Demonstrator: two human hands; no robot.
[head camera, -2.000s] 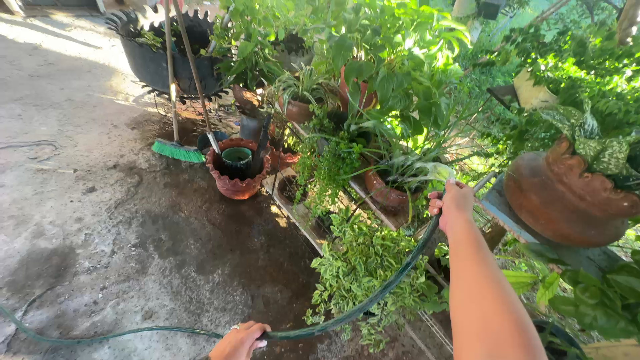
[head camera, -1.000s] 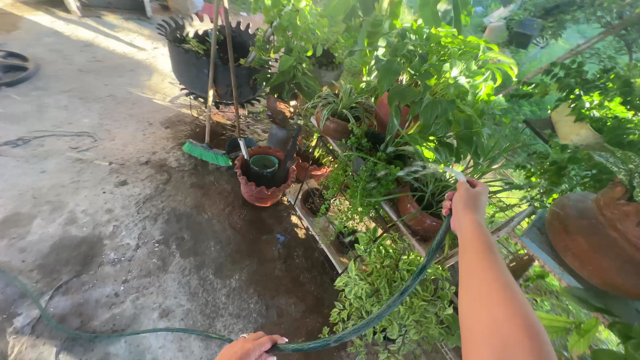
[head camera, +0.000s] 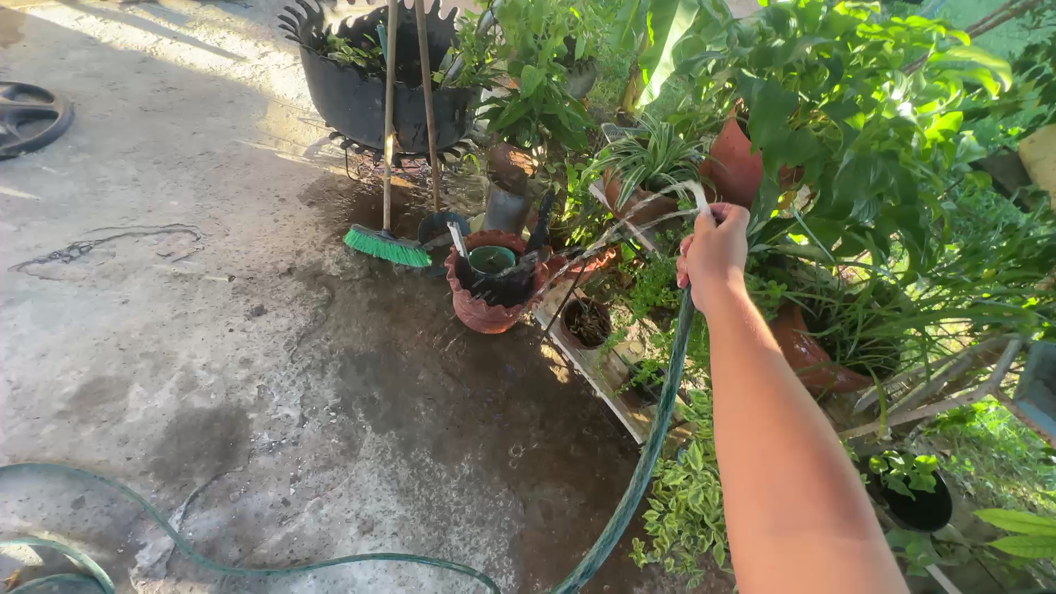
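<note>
My right hand (head camera: 716, 252) is closed around the end of a green garden hose (head camera: 656, 445), at the right of centre in the head view. Water (head camera: 610, 235) sprays from the hose mouth toward the left, over a scalloped reddish pot (head camera: 487, 312) with a smaller green pot (head camera: 492, 260) inside it. Just behind the hose mouth stands a potted spider plant (head camera: 652, 157). From my hand the hose drops to the bottom edge and also runs across the concrete floor at lower left. My left hand is out of the frame.
A green-bristled broom (head camera: 388, 246) stands upright by a large black planter (head camera: 355, 99). A small pot (head camera: 586, 322) rests on a low plank shelf (head camera: 606, 388). Leafy plants (head camera: 825, 99) crowd the right side. A black wheel-like object (head camera: 31, 120) lies at far left on wet-patched concrete.
My right hand and the hose end now point left; the water that fell among plants on the right now crosses toward the scalloped pot. My left hand, earlier on the hose, has left the view.
</note>
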